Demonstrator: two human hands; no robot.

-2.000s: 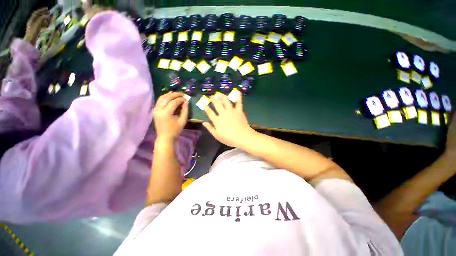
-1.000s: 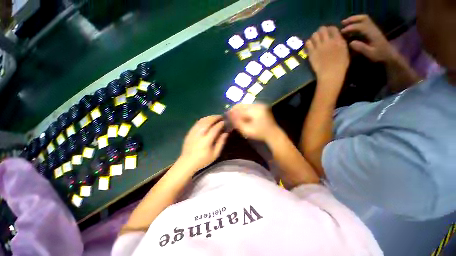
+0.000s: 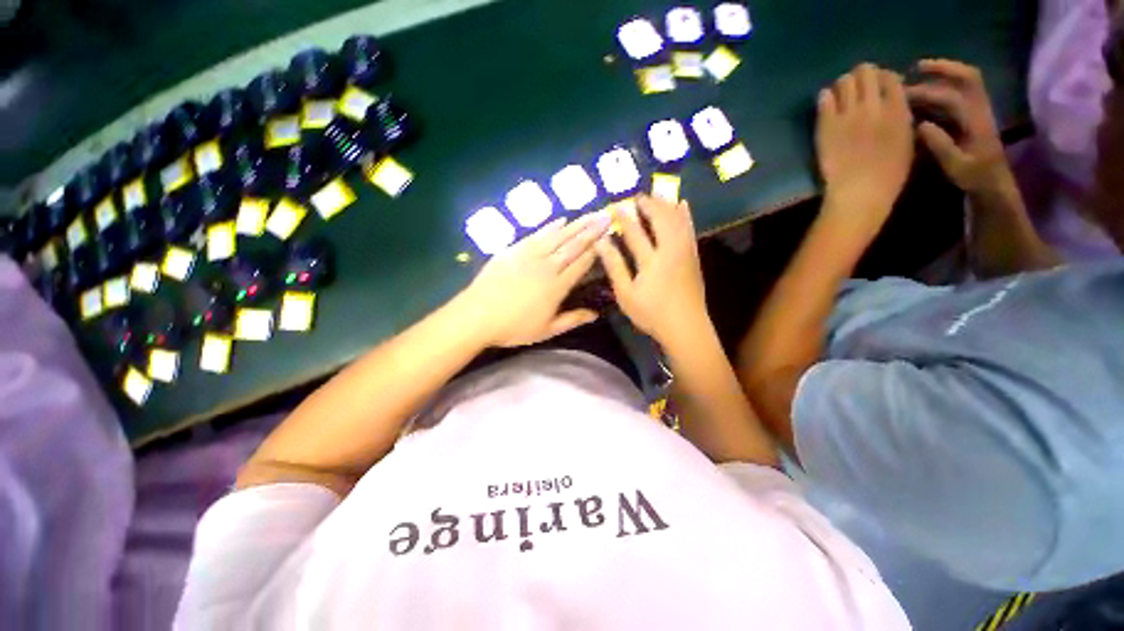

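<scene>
A slanted row of several white-faced units lies on the dark green bench in front of me. My left hand lies along the near edge of the row, fingers extended and thumb apart, fingertips near the middle units. It covers the batteries of the left units. My right hand is beside it, fingers spread and pointing away from me, at the near edge of the middle units. A battery with a yellow edge shows just above its fingertips. Another battery lies below the rightmost unit. No gripped object is visible.
Three white-faced units with batteries lie farther back. Rows of dark housings with batteries fill the left, and a pale rail runs behind them. A person's hands rest at the bench on the right. A pink sleeve is at far left.
My hands have moved from the left end of the white-faced row to its near edge. The row now lies farther from the three back units. The camera view has shifted.
</scene>
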